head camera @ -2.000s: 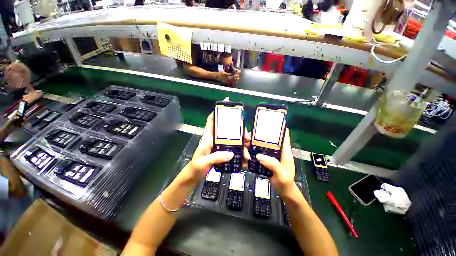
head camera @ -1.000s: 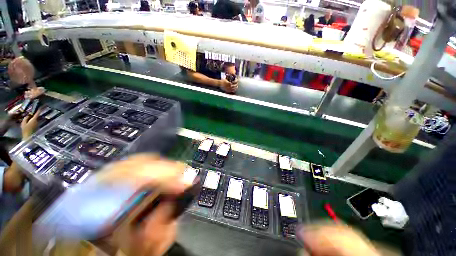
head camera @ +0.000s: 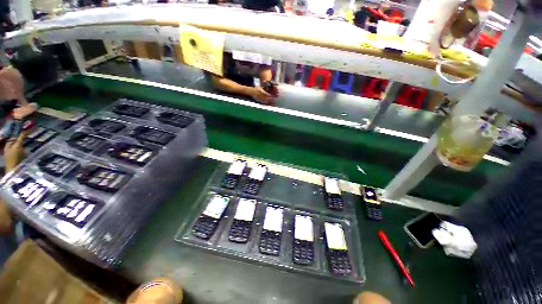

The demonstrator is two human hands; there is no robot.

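Note:
A clear blister tray [head camera: 270,199] lies in front of me. Its front row holds several keypad phones [head camera: 272,230] with lit white screens; its back row has two phones at the left [head camera: 255,179] and one at the right [head camera: 333,193]. My left hand [head camera: 156,292] shows only as a rounded patch of skin at the bottom edge, left of the tray. My right hand [head camera: 372,298] is a smaller patch at the bottom edge, right of the tray. Both are cut off and touch no phone in view; their fingers and anything they hold are hidden.
Stacked full trays [head camera: 101,160] stand at left, above a carton [head camera: 47,279]. At right are a spare keypad phone [head camera: 371,203], red pen [head camera: 396,258], smartphone [head camera: 423,230], tissue [head camera: 454,238] and dark ribbed trays [head camera: 514,237]. A green belt and a metal post [head camera: 437,142] lie beyond. Other workers' hands show.
The two phones earlier held up in my hands are out of my hands' visible parts. Both hands have dropped to the bottom edge, uncovering the tray, where the front row's leftmost phone now shows fully.

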